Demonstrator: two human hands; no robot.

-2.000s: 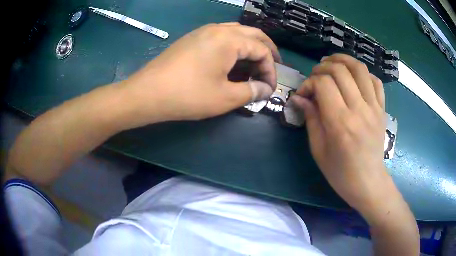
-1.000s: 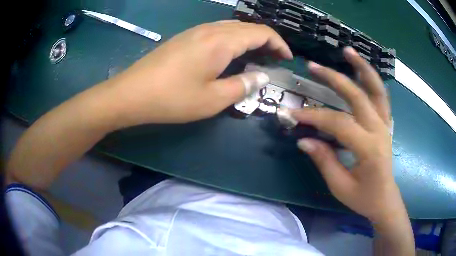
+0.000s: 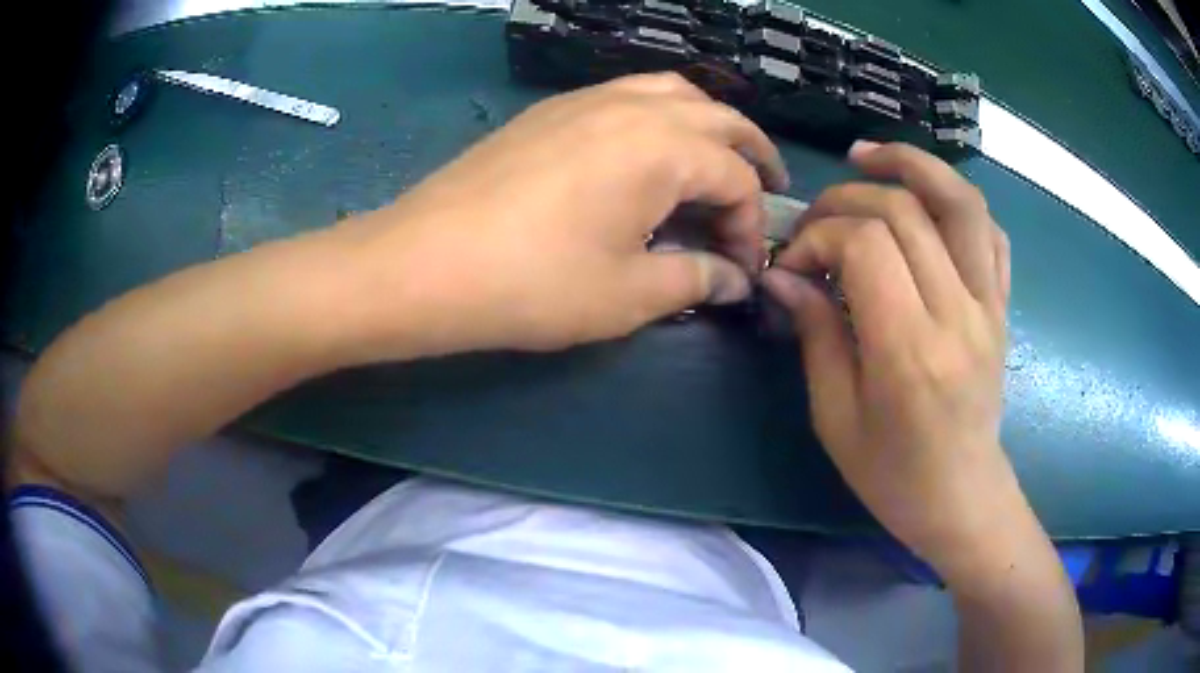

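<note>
The four-position fixture [image 3: 786,205] lies flat on the dark green surface, mostly hidden under both hands; only a grey strip of it shows between them. My left hand [image 3: 579,217] is bent over its left part, thumb and fingertips close together at it. My right hand [image 3: 901,296] is over its right part, thumb and forefinger pinched near the left fingertips. The small parts between the fingertips are hidden, so I cannot tell what either hand grips.
A dark stack of fixtures [image 3: 750,72] stands just beyond the hands. Tweezers [image 3: 250,96] lie at the upper left, with a small dark round item [image 3: 128,99] and a loose silver round part [image 3: 104,176] beside them. A white strip [image 3: 1092,191] runs along the right.
My right hand, spread open one second ago, has closed its fingertips toward my left hand. My left fingers have curled down over the fixture. The stack and tweezers appear farther left in view.
</note>
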